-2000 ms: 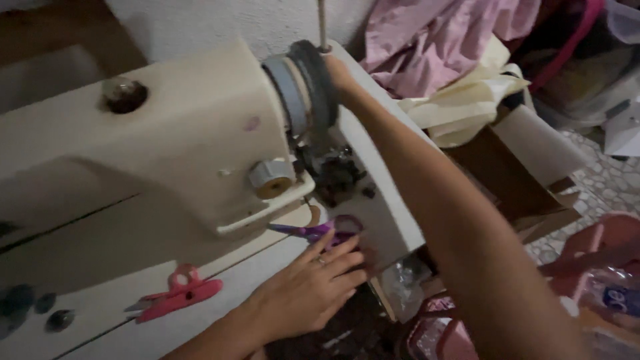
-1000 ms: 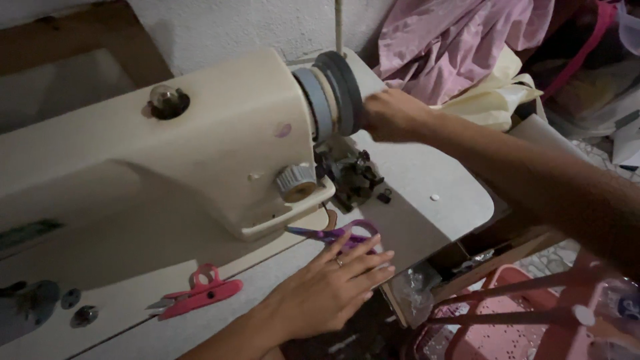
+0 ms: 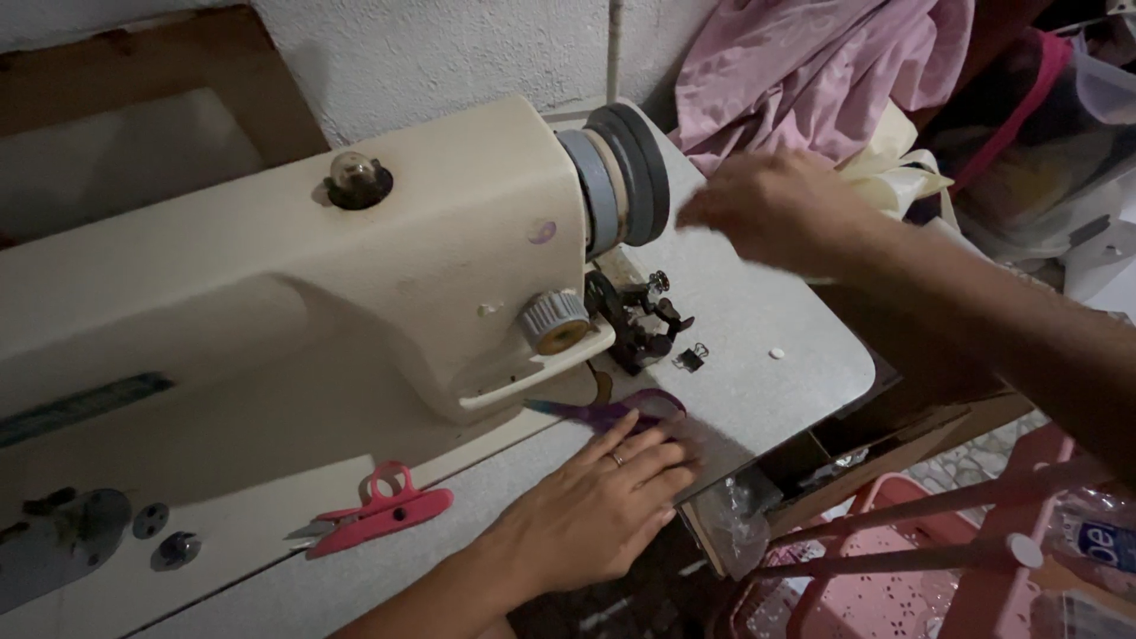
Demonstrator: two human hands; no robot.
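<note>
A cream sewing machine with a grey handwheel stands on a pale table. My left hand lies flat over the handles of purple scissors, fingers spread; whether it grips them is unclear. My right hand, slightly blurred, hovers right of the handwheel, apart from it; its fingers are partly hidden. Pink thread snips rest on the machine bed. Beside the machine's right end are a dark bobbin winder and a small black binder clip.
A white button-like disc lies on the tabletop. Pink fabric and cream cloth are heaped behind my right hand. Pink plastic baskets and a clear bottle stand below the table's right edge.
My right hand was at the handwheel's rim in both earlier frames and is now off it, to the right. My left hand stays by the scissors. The view has shifted.
</note>
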